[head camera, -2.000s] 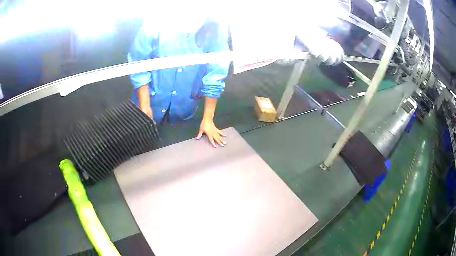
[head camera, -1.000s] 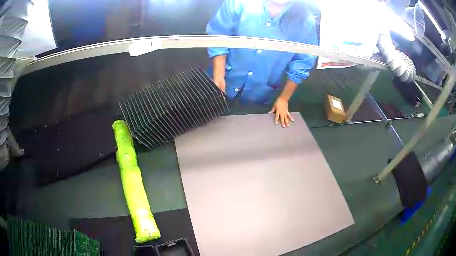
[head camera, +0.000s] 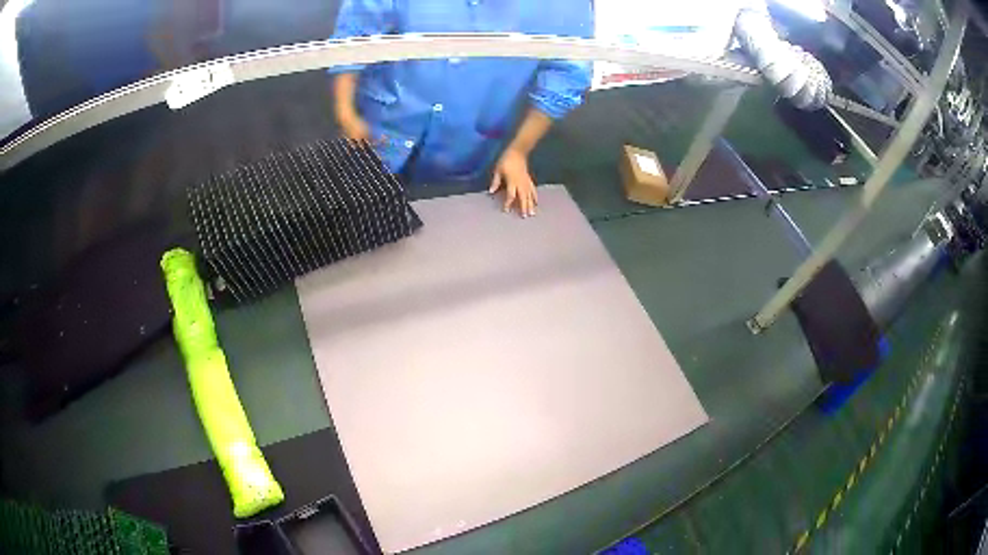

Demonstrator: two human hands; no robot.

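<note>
A large pale grey sheet lies flat on the green bench in front of me. A black rack of dense upright boards stands at its far left corner. A yellow-green roll lies to the left of the sheet, its near end on a black mat. Small black open trays sit at the bottom edge, beside the sheet's near left corner. Neither of my hands is in the picture.
A person in a blue shirt stands opposite, one hand flat on the sheet's far edge. A small carton stands beside a cream post. Black mats lie at right. Green boards stand at bottom left. A rail crosses overhead.
The view has shifted, first bringing the trays and green boards into the picture. The opposite person's hand near the rack has lifted slightly; their other hand remains on the sheet.
</note>
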